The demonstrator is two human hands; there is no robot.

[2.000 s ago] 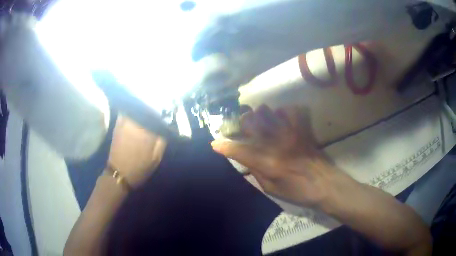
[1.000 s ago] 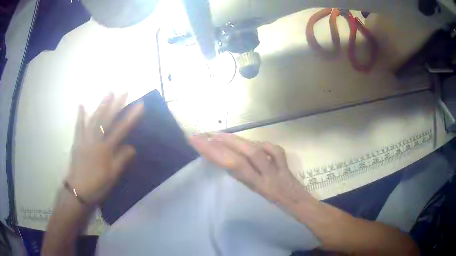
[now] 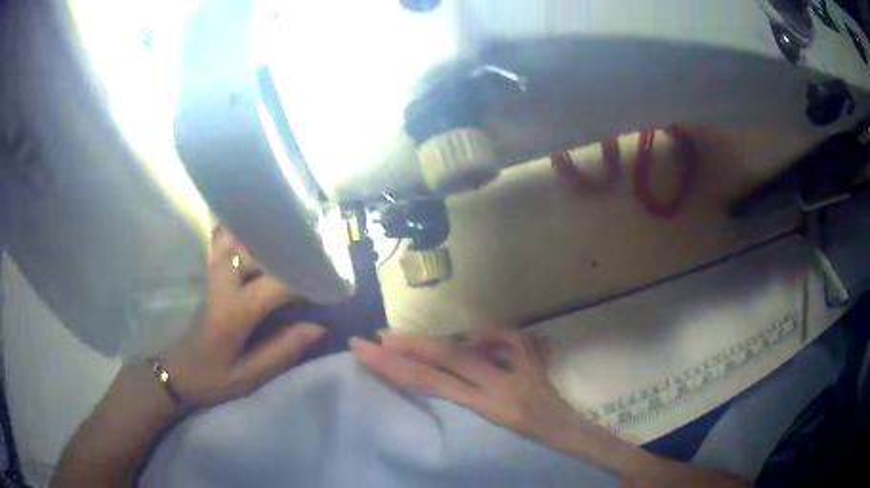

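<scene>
A dark fabric panel (image 3: 367, 303) lies under the presser foot and needle area (image 3: 355, 227). Its pale blue-white fabric (image 3: 315, 419) spreads toward me, over the front of the table. My left hand (image 3: 243, 319) lies on the dark fabric left of the needle, fingers spread, partly behind the lamp. My right hand (image 3: 477, 372) lies along the fabric's right edge, fingers extended, with fingertips near the dark strip just in front of the foot. Whether the right fingers pinch the cloth cannot be seen.
The cream sewing machine arm (image 3: 611, 86) crosses the top. A bright lamp (image 3: 86, 219) covers the upper left. Ribbed knobs (image 3: 425, 267) sit right of the needle. Orange-red scissor handles (image 3: 665, 172) lie behind on the bed. A measuring tape (image 3: 706, 376) runs along the front edge.
The dark panel has moved up from the open table to under the presser foot. Both hands have closed in around it. The view has shifted nearer the machine head and lamp.
</scene>
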